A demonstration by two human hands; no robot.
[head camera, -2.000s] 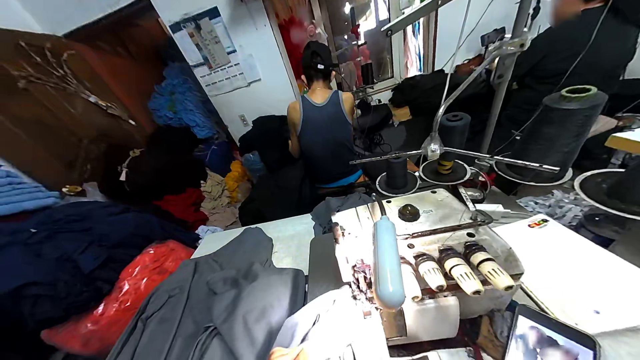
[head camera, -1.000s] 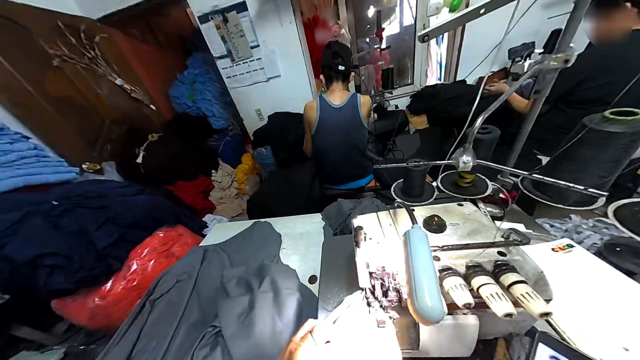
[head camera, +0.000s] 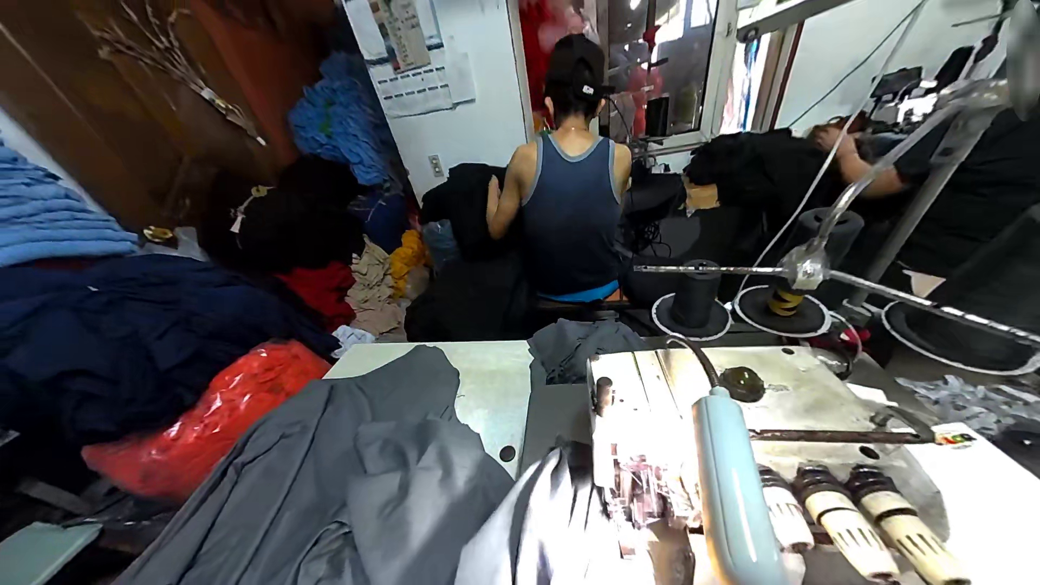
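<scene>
Grey fabric [head camera: 390, 479] lies over the left part of the pale sewing table [head camera: 487, 382] and runs, brightly lit, up to the needle area of an industrial sewing machine [head camera: 650, 398]. A light-blue lamp [head camera: 735, 487] stands over the front of the machine, beside several cream tension knobs [head camera: 845, 520]. Another crumpled grey piece [head camera: 577, 345] rests behind the needle area. Neither my left hand nor my right hand shows in the view now, so what they hold or touch is hidden.
Thread cones [head camera: 695, 301] stand behind the machine under a metal thread stand [head camera: 910, 301]. A red plastic bag [head camera: 219, 414] and dark blue cloth [head camera: 138, 325] are piled at left. One person [head camera: 573, 195] sits ahead; another person's arm [head camera: 869, 166] is at right, over black cloth.
Fingers seen at the lower edge by the lit fabric one second ago are out of view now. The phone seen at lower right earlier is also out of view.
</scene>
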